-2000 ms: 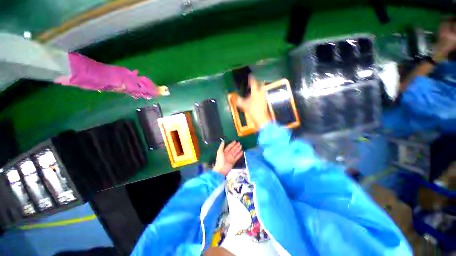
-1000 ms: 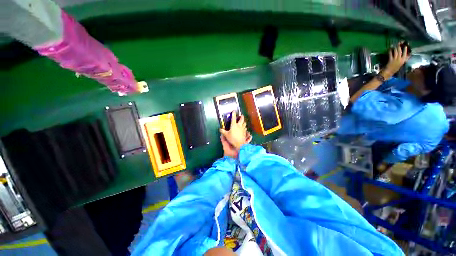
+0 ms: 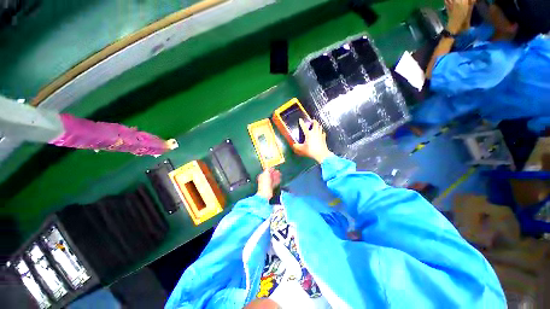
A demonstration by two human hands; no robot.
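My right hand (image 3: 313,142) is at the near end of the right orange fixture (image 3: 281,124). Its fingers and thumb are around a dark glossy panel (image 3: 292,114) at the fixture's top, partly hidden by the hand. My left hand (image 3: 269,181) has curled fingers at the near end of the neighbouring orange fixture (image 3: 275,158), which shows a pale slot. Whether it holds anything is too blurred to tell. A third orange fixture (image 3: 212,208), with a dark slot, stands further left between two dark flat plates (image 3: 229,163) (image 3: 163,186).
Clear trays with dark pockets (image 3: 362,90) are stacked at right. Black trays (image 3: 120,226) stand at left, with silvery parts (image 3: 66,256). A pink-wrapped arm (image 3: 111,136) hangs over the bench. A small black item (image 3: 278,57) lies at the far side. Another person's blue sleeve (image 3: 476,72) is at upper right.
The view has turned. My right hand has moved from the middle orange fixture to the right one, apart from my left hand. The middle fixture's dark-and-bright top now shows a pale slot.
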